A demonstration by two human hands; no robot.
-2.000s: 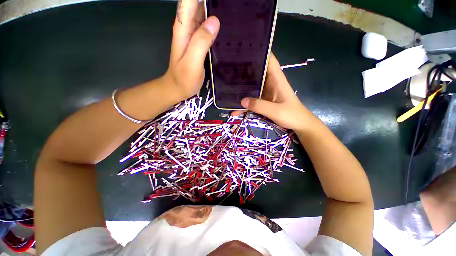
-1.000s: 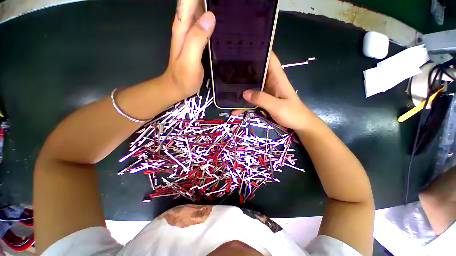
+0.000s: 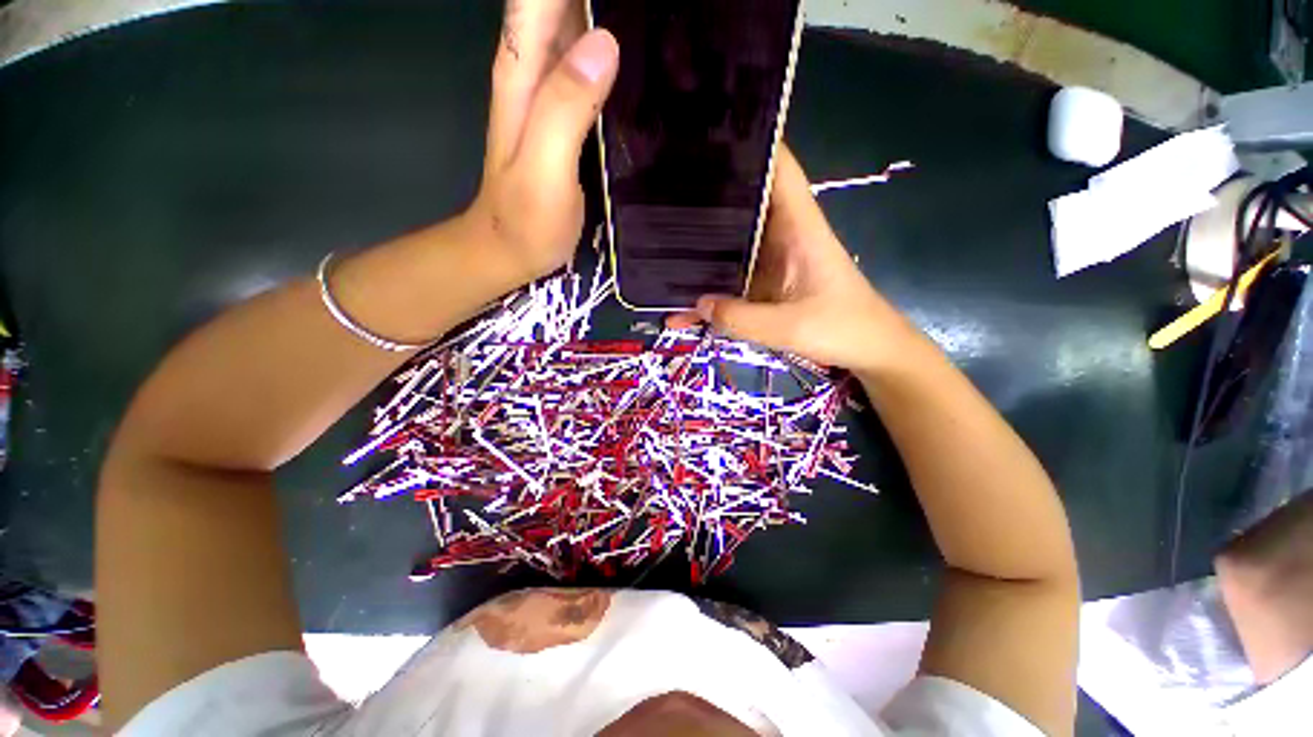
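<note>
A smartphone with a dark screen and pale gold rim is held upright in front of me at the top centre; its top end is cut off by the picture's edge. My left hand holds its left side, thumb on the rim, fingers partly cut off at the top. My right hand holds its lower right side, with the thumb at the bottom edge and other fingers hidden behind. A tangled pile of thin red-and-white parts lies below the phone, on the dark mat.
One thin part lies apart. At right are a white rounded case, white paper slips, a yellow-handled tool and black cables. A whitish rail curves behind. Another person's arm shows at the right edge.
My right thumb has moved from the lower screen down to the phone's bottom edge. The picture on the screen has changed and is darker. Both hands still hold the phone.
</note>
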